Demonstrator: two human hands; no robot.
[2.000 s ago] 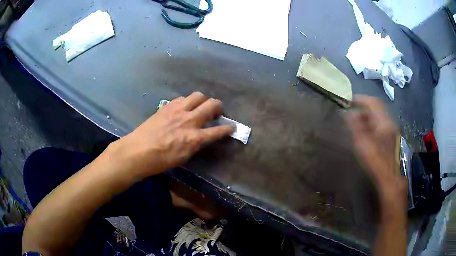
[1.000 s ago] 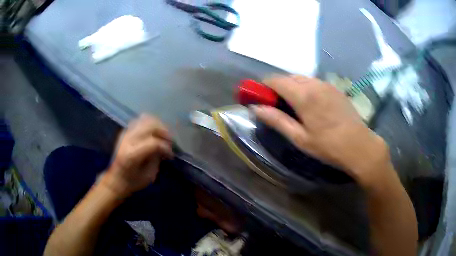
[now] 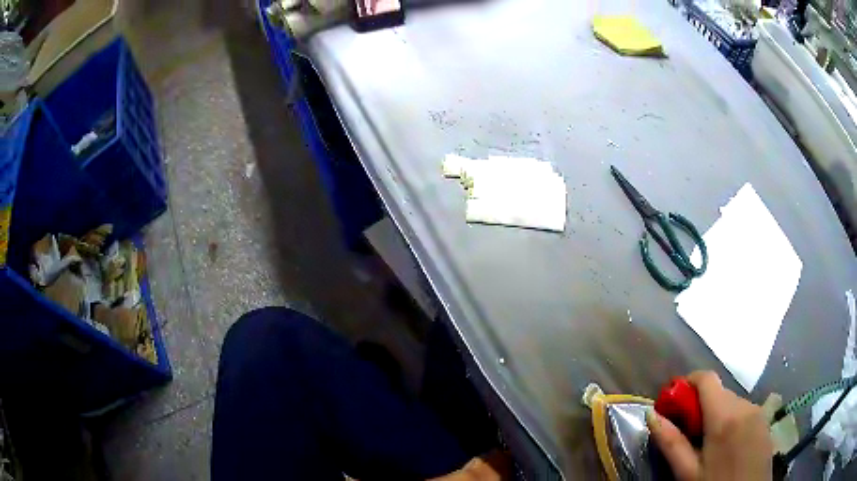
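Note:
My right hand (image 3: pixel 728 437) grips the red handle (image 3: pixel 679 407) of the iron at the bottom right. The iron's shiny body (image 3: pixel 631 427) and yellowish sole edge rest low on the pressing table, cut off by the frame. A small whitish end of a strip (image 3: pixel 591 393) shows at its tip; the rest is hidden. What seems to be my left hand (image 3: pixel 484 467) shows as a sliver of skin at the bottom edge; its fingers cannot be made out. A small pile of whitish pieces (image 3: pixel 517 193) lies farther up the table.
Green-handled scissors (image 3: pixel 669 246) lie beside white interlining sheets (image 3: pixel 747 287). A yellow-green cloth stack (image 3: pixel 628 36) is at the far end. Khaki pieces (image 3: pixel 783 434) and crumpled white material (image 3: pixel 836 437) lie right, near the iron's green cord (image 3: pixel 816 395). Blue crates (image 3: pixel 113 362) stand left on the floor.
The view has swung left and up toward the far table end. My right hand reached to the iron and brought it over the small strip. My left hand has left the strip.

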